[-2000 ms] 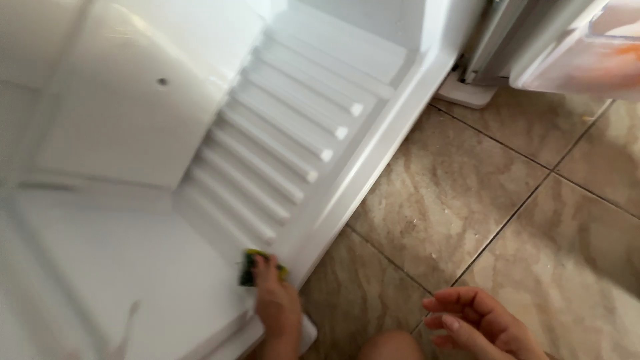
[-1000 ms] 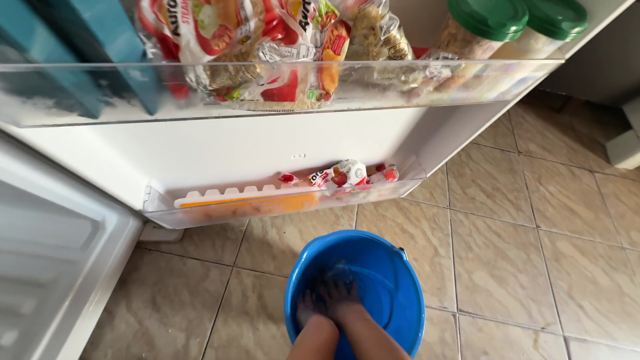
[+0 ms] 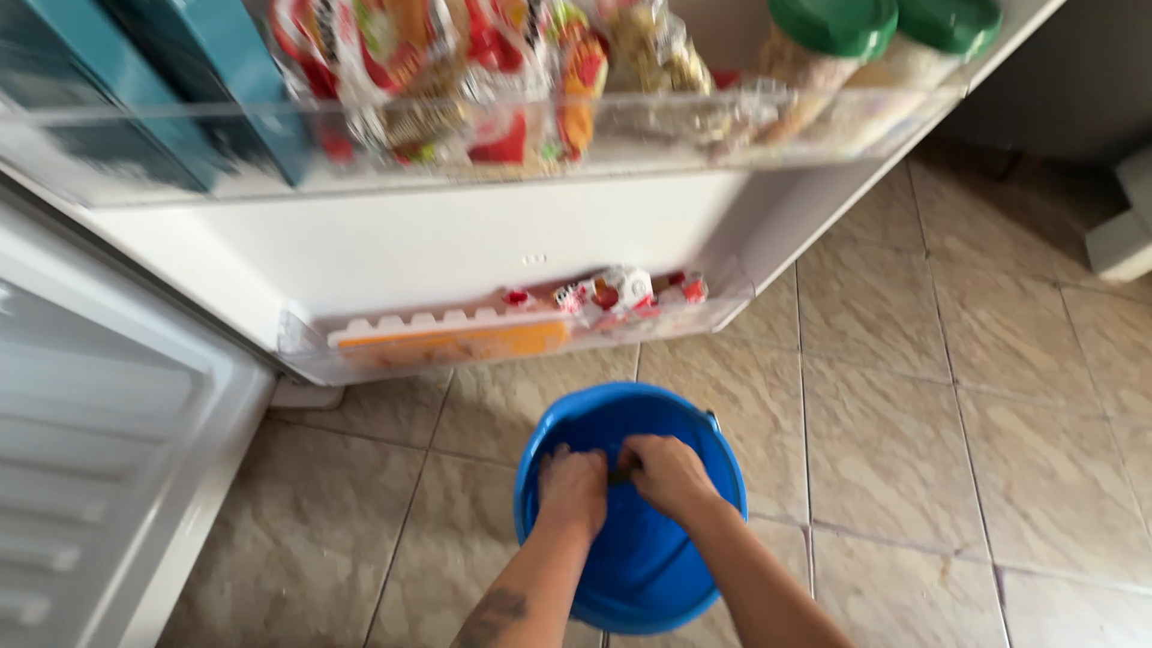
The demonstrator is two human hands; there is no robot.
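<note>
Both of my hands are inside a blue plastic bucket (image 3: 643, 576) on the tiled floor. A small green and yellowish sponge (image 3: 619, 475) shows between them. My left hand (image 3: 574, 490) is at its left side with fingers curled down, partly hidden by the back of the hand. My right hand (image 3: 668, 472) pinches the sponge's right end with bent fingers. The bucket's bottom is mostly dark blue and blurred, and how much water it holds cannot be told.
An open refrigerator door stands ahead, its lower bin (image 3: 414, 355) holding a white and orange tray and wrapped packets (image 3: 621, 290). The upper bin (image 3: 504, 171) holds food bags, teal cartons (image 3: 153, 81) and green-lidded jars (image 3: 837, 22). The white fridge interior (image 3: 99, 423) is at left.
Two seconds ago my left hand had the sponge against the fridge's ribbed interior and my right was above the floor. Both hands are now in the bucket, raised from their deeper position one second ago.
</note>
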